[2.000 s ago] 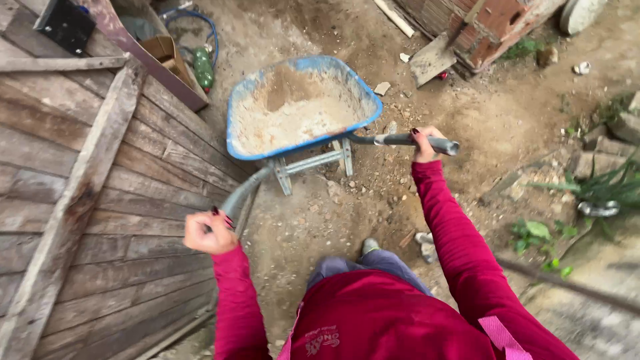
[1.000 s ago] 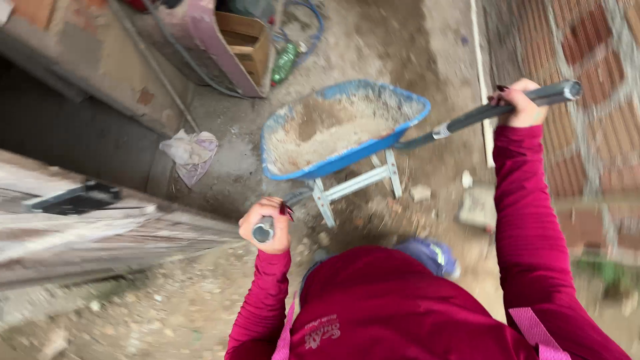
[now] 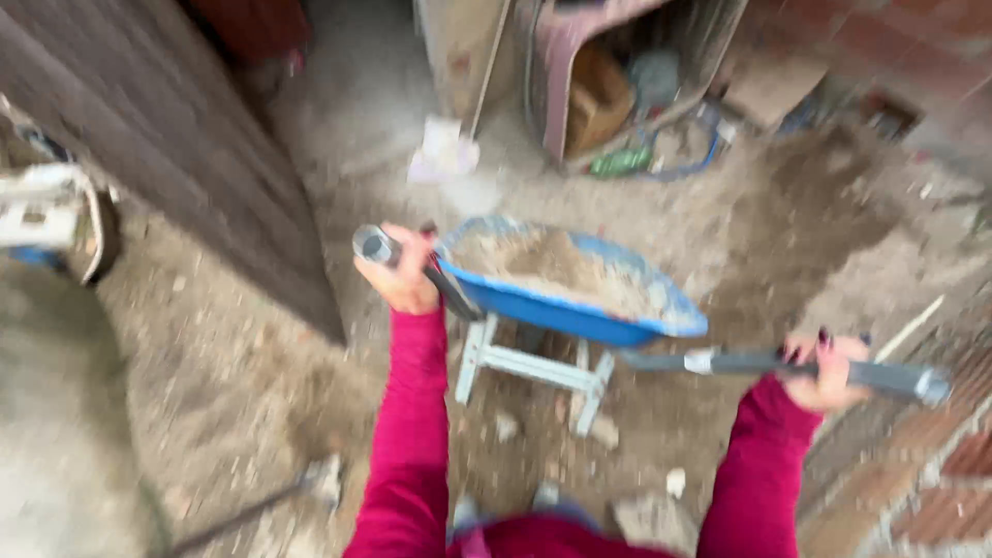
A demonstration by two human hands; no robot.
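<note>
A blue wheelbarrow (image 3: 542,306) is in front of me, its tray coated with pale residue and holding some sandy material (image 3: 535,260). My left hand (image 3: 403,267) is wrapped around the end of its left handle, close to the tray's left side. My right hand (image 3: 829,372) grips the right handle (image 3: 736,362), whose tip sticks out past my fingers at the right. Below the tray, the metal leg frame (image 3: 539,366) shows over the dirt ground. The wheel is hidden by the tray. Both hands are somewhat blurred.
A wooden plank door or panel (image 3: 201,155) stands at the left. Beyond the tray lie a pale bag (image 3: 443,151), a green plastic bottle (image 3: 621,161) and a blue hose (image 3: 705,159), near an open cabinet-like shell (image 3: 558,93). A brick wall (image 3: 945,457) borders the lower right.
The view has swung strongly, with the wheelbarrow turned relative to the doorway. My left hand, loosely near the handle two seconds ago, now grips its end. My right hand stays on its handle.
</note>
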